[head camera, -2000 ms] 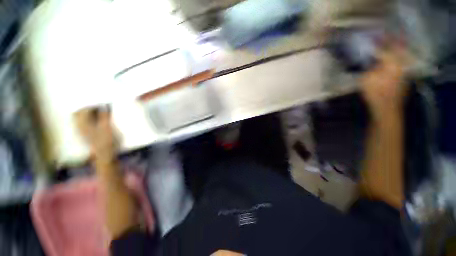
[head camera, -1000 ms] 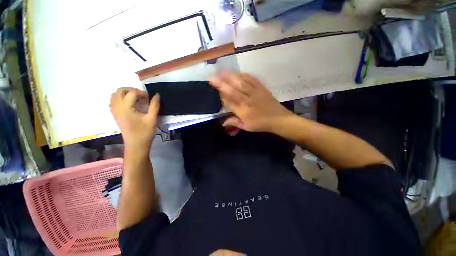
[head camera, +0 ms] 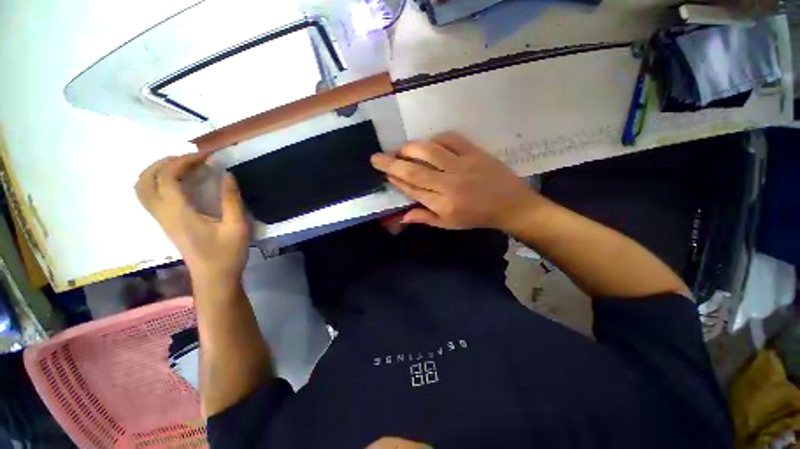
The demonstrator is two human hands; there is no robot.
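A black rectangular fabric piece (head camera: 307, 173) lies flat on the lower sheet of the clear sewing template (head camera: 294, 110) at the table's front edge. The template's upper sheet, with a dark-outlined slot, is folded back beyond the brown strip. My left hand (head camera: 197, 210) is at the left end of the piece, thumb near its edge, fingers at the template by the brown strip's end. My right hand (head camera: 456, 184) has its fingertips at the piece's right edge. I cannot tell whether either hand grips anything.
The white table (head camera: 509, 114) has worn yellowish edges. A blue-green slim tool (head camera: 634, 114) and a stack of grey and black pieces (head camera: 715, 66) are at the right. Bluish cloth (head camera: 526, 19) is at the top. A pink basket (head camera: 114, 351) with a few pieces is below left.
The black piece has tilted, its right end higher, and the template has shifted left in the view. My left hand has moved left with its fingers spread wider. The right hand stays at the right edge.
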